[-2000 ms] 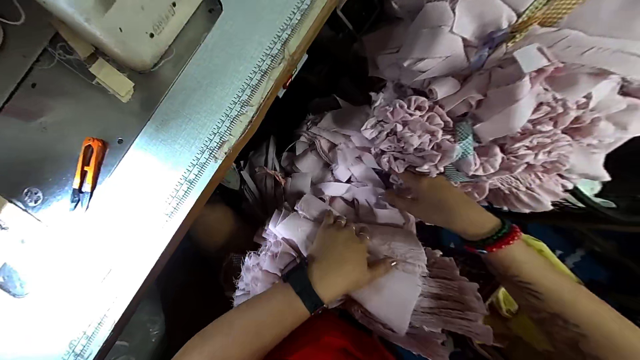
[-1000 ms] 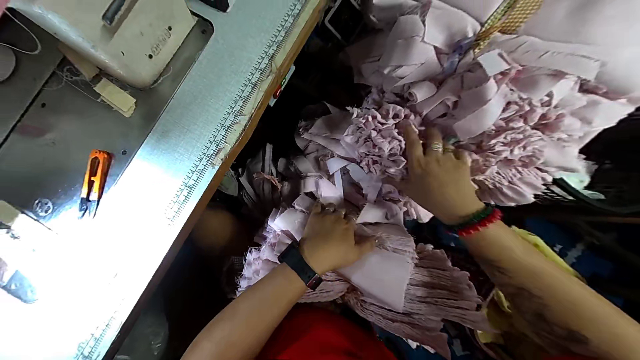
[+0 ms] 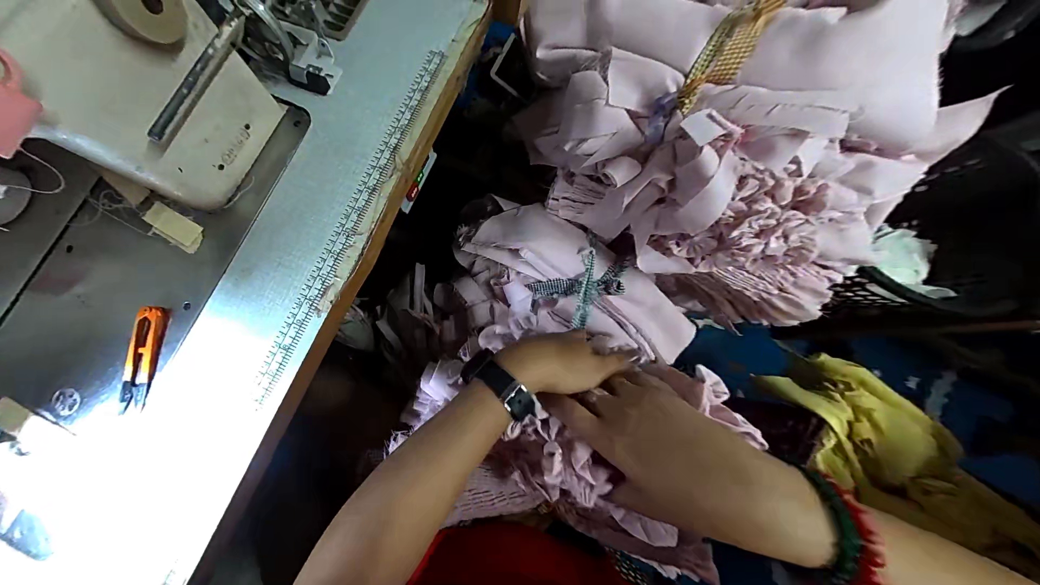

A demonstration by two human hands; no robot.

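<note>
My left hand (image 3: 561,363), with a black watch at the wrist, lies on a bundle of gathered pink fabric pieces (image 3: 561,459); its fingertips meet my right hand. My right hand (image 3: 634,422), with green and red beads at the wrist, rests over the same pink fabric, its fingers partly under the left ones. Whether either hand grips the cloth is hidden. Just above them lies a folded pink bundle (image 3: 528,236), tied with a checked fabric strip (image 3: 587,284). Farther up is a larger pile of pink ruffled pieces (image 3: 772,211) with a yellow checked tie (image 3: 723,53).
At left stands a sewing machine (image 3: 219,154) on a metal-topped table with a measuring scale (image 3: 349,219) along its wooden edge (image 3: 366,268). Orange thread snips (image 3: 145,349) lie on the tabletop. Yellow cloth (image 3: 877,422) and a black plastic basket (image 3: 934,296) are at right.
My right hand has moved down from the upper ruffles to beside my left hand. The smaller bundle's cloth has shifted, and a folded part with a checked tie now shows above the hands.
</note>
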